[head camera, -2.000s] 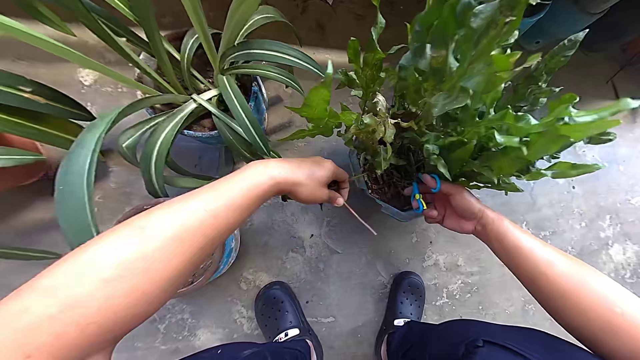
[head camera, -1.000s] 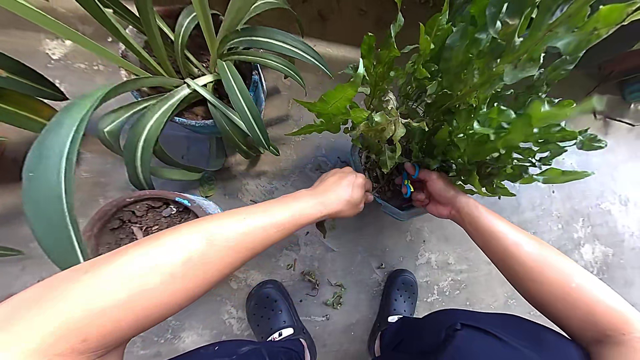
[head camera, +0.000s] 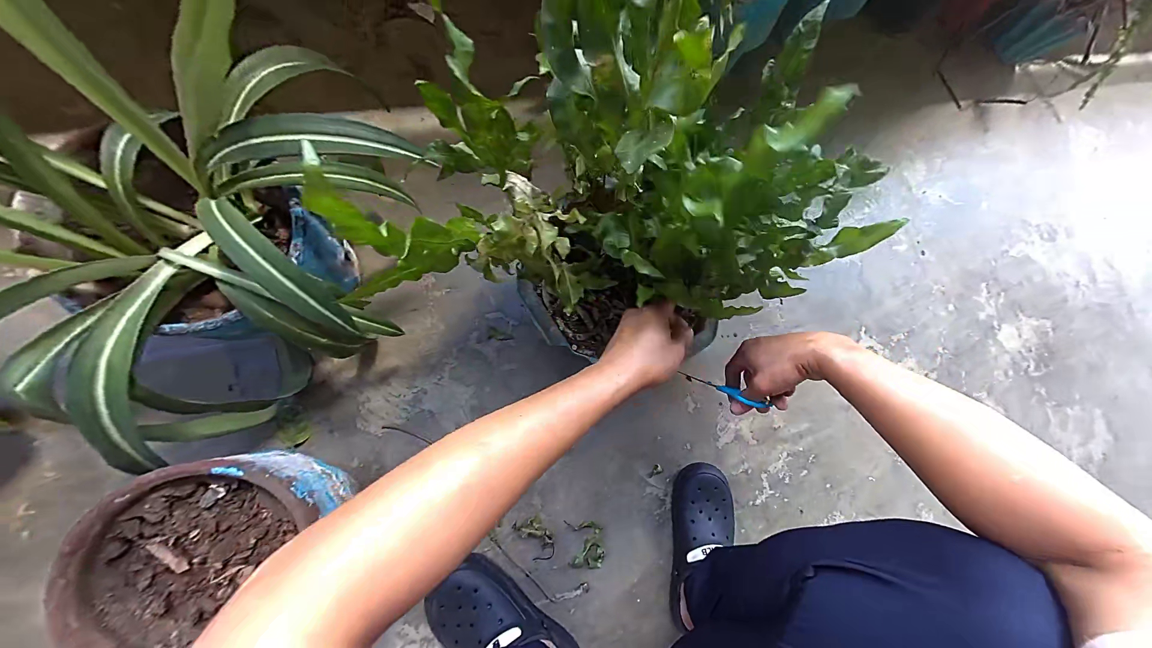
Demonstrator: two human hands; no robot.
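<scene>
A leafy green potted plant with wavy-edged leaves fills the upper middle, some lower leaves pale and withered. My left hand is at the front rim of its pot, fingers bent in at the soil; whether they grip a stem is hidden. Just right of the pot, my right hand holds small blue-handled scissors, the blades pointing left toward my left wrist. Dark soil and stem bases show in the pot beside my left hand.
A striped long-leaved plant in a blue pot stands at left. Below it is a round pot of dry soil. Leaf scraps lie on the concrete floor near my dark clogs. Twigs lie at upper right.
My right hand with the scissors has moved out from the pot's edge to its right side. My left hand has moved from the pot's left side to its front. The view has shifted.
</scene>
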